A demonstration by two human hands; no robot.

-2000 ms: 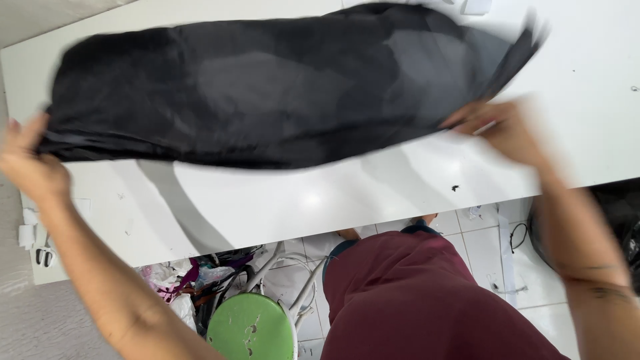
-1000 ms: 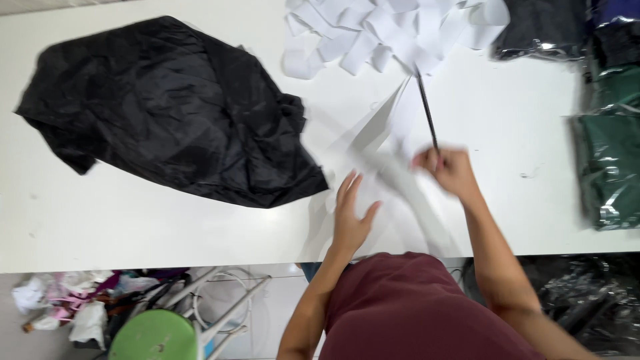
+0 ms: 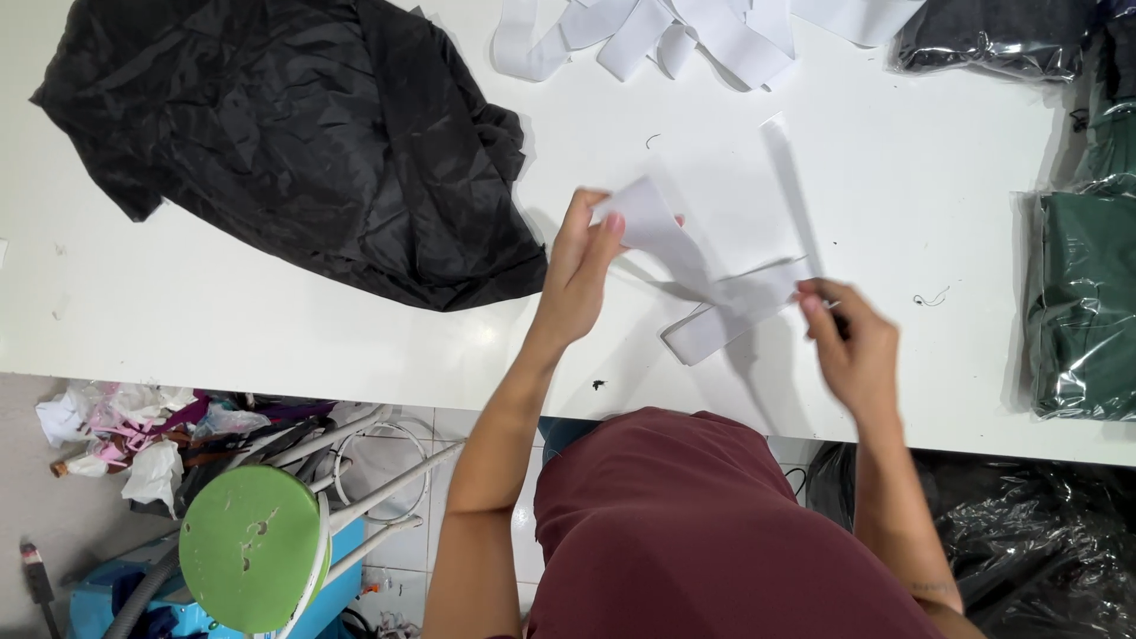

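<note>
My left hand (image 3: 590,257) grips one end of a white strip (image 3: 661,226) between thumb and fingers, above the white table. The strip runs down to the right, where folded white strip lengths (image 3: 741,311) cross between my hands. My right hand (image 3: 843,342) is closed around the dark handle of a long, thin, pale-looking blade (image 3: 792,191), blurred by motion, that points up and away; whether it is a knife or scissors, I cannot tell. The fingertips of that hand are at the right end of the folded strips. Black fabric (image 3: 293,151) lies crumpled left of my left hand.
More white strips (image 3: 657,35) lie heaped at the far edge. Plastic-wrapped dark (image 3: 994,35) and green (image 3: 1087,302) fabric packs stand at the right. Below the table are a stool with a green seat (image 3: 253,548), scraps (image 3: 133,426) and black plastic (image 3: 1038,532).
Two seconds ago both hands held the black fabric; it now lies on the table, let go. My left hand has lifted from the near table area and taken hold of a white strip.
</note>
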